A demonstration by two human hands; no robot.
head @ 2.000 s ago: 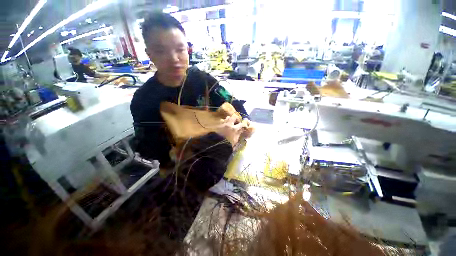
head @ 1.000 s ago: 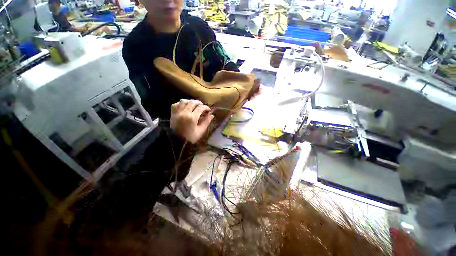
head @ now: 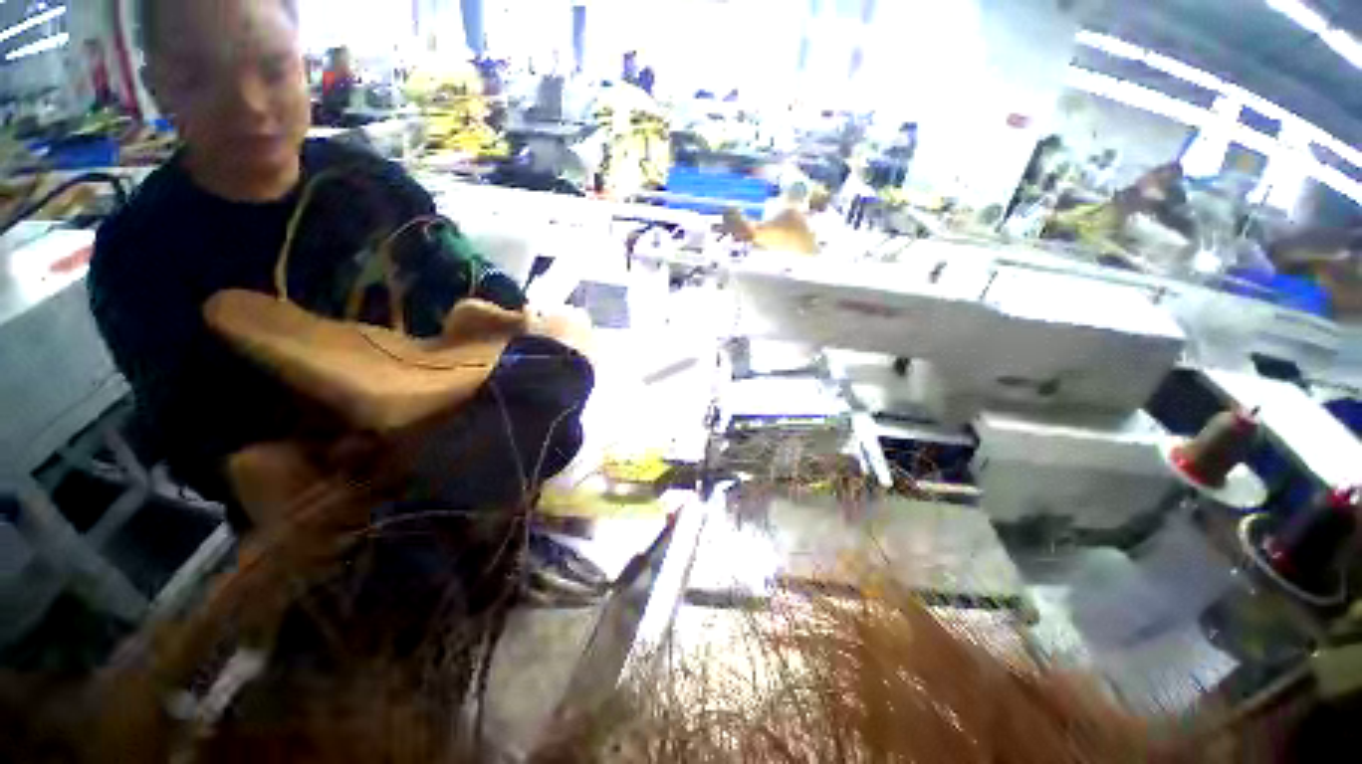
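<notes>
A tan-brown tote bag (head: 381, 381) with thin handles lies across the lap and arms of the person opposite, who wears a black top. That person's hand is at the bag's right end, bright and blurred. A dark rounded shape (head: 523, 411), a sleeve or black fabric, overlaps the bag's right side. A blurred brown patch lies below the bag at the left; I cannot tell whether it is my left hand or part of the bag. My right hand is not in view. Hair strands cover the bottom.
A long metal guard (head: 660, 590) angles across the white table. Yellow pieces (head: 635, 469) lie behind it. A large white sewing machine arm (head: 956, 321) and its clamp frame (head: 871, 448) stand right of centre. Thread cones (head: 1222, 445) stand at the far right.
The view has swung right, so the person and bag now sit further left. The raised hand seen before the bag is no longer distinct. The dark rounded shape now overlaps the bag's right side.
</notes>
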